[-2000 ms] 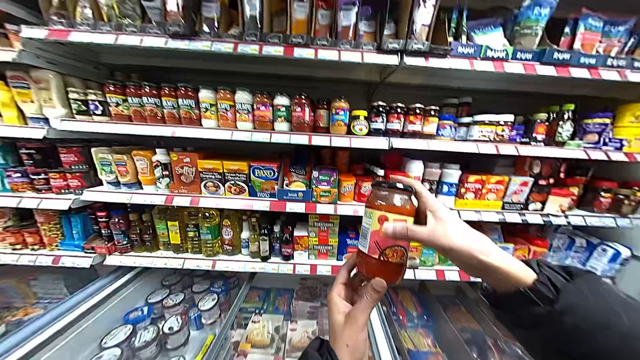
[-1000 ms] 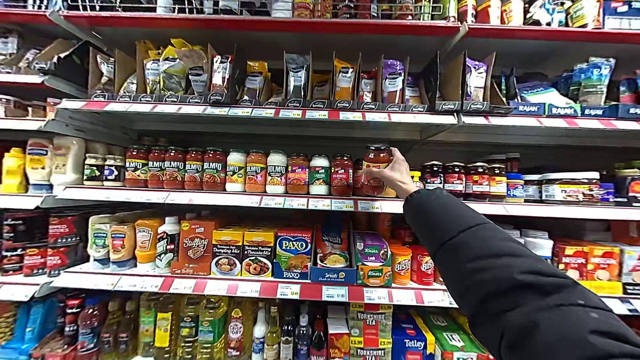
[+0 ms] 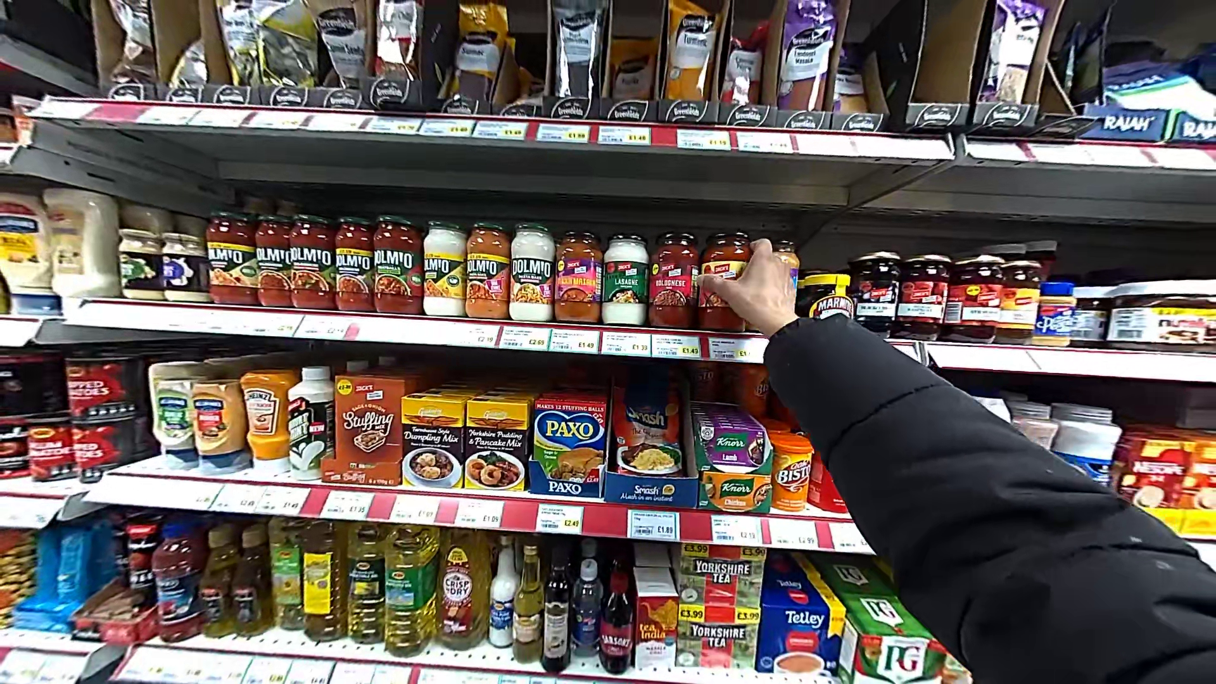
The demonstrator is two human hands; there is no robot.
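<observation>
My right hand, in a black padded sleeve, reaches from the right to the row of sauce jars. Its thumb and fingers close around a glass jar of red sauce with a dark lid, which stands on the shelf. To its left is a bolognese sauce jar; beyond that stand a white lasagne sauce jar and several Dolmio jars. Another jar shows partly behind my fingers, beside a Marmite jar. My left hand is out of view.
The jar shelf's price-label edge runs below my hand. Spice packets in card boxes stand on the shelf above. Below are stuffing boxes, a gravy tub, oil bottles and tea boxes. Dark spread jars stand to the right.
Two seconds ago both hands held a jar of red sauce in front of the shelves; one second ago my right hand had it up at the shelf. My left hand has left the view.
</observation>
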